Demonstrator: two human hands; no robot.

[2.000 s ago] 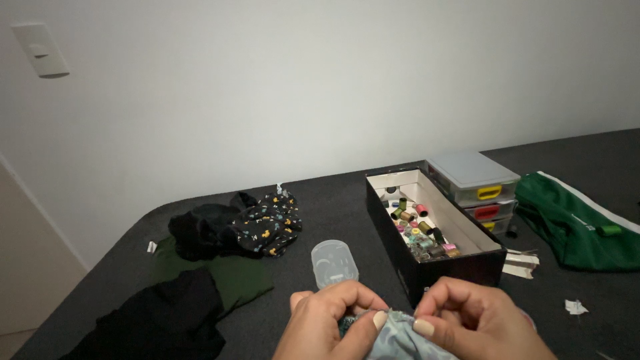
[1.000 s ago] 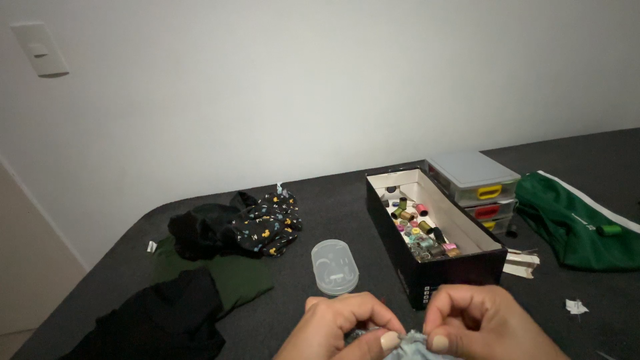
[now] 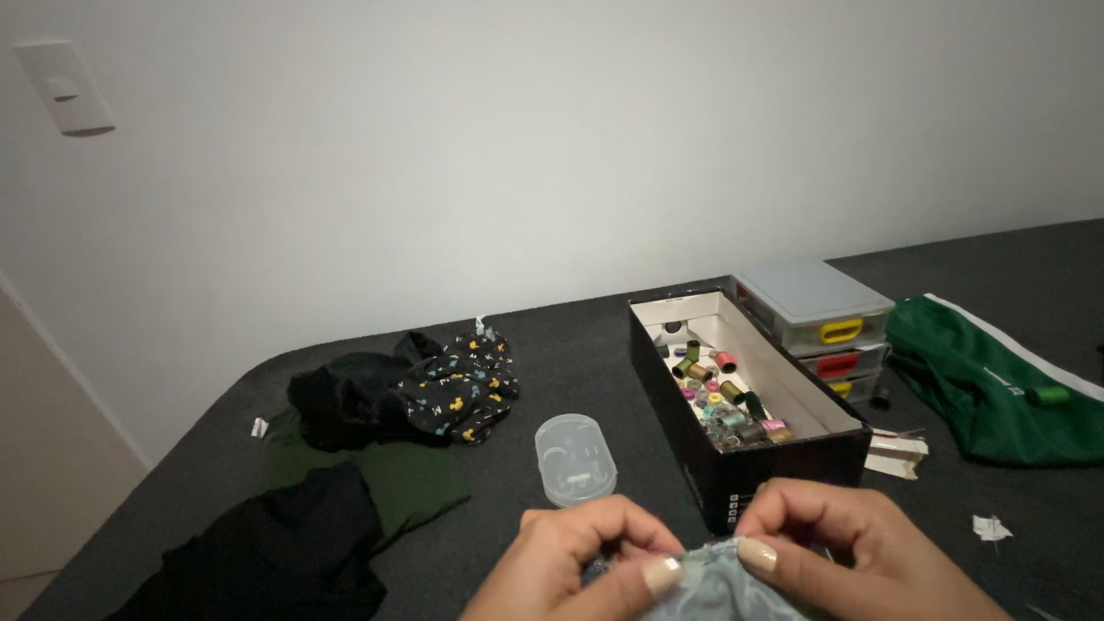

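Note:
A light blue-grey patterned fabric (image 3: 716, 586) is pinched along its edge between my two hands at the bottom of the view. My left hand (image 3: 586, 561) grips it with thumb and fingers on the left. A short way to the right, my right hand (image 3: 854, 552) pinches the same edge. The lower part of the cloth runs out of view. Just beyond my left hand lies a clear plastic case (image 3: 576, 459). Behind my right hand stands an open black cardboard box (image 3: 776, 470) holding several thread spools (image 3: 724, 361) and small items.
Clear plastic drawers (image 3: 815, 297) stand beside the box. A green garment (image 3: 975, 388) with a green spool (image 3: 1048, 396) on it lies right. Black printed fabric (image 3: 461, 388), dark green cloth (image 3: 414, 487) and black cloth (image 3: 267, 552) lie left. A paper scrap (image 3: 990, 528) is at right.
Both hands have shifted slightly along with the fabric, and the clear case, partly covered by my left hand two seconds ago, shows more fully now. The hands still hold the cloth.

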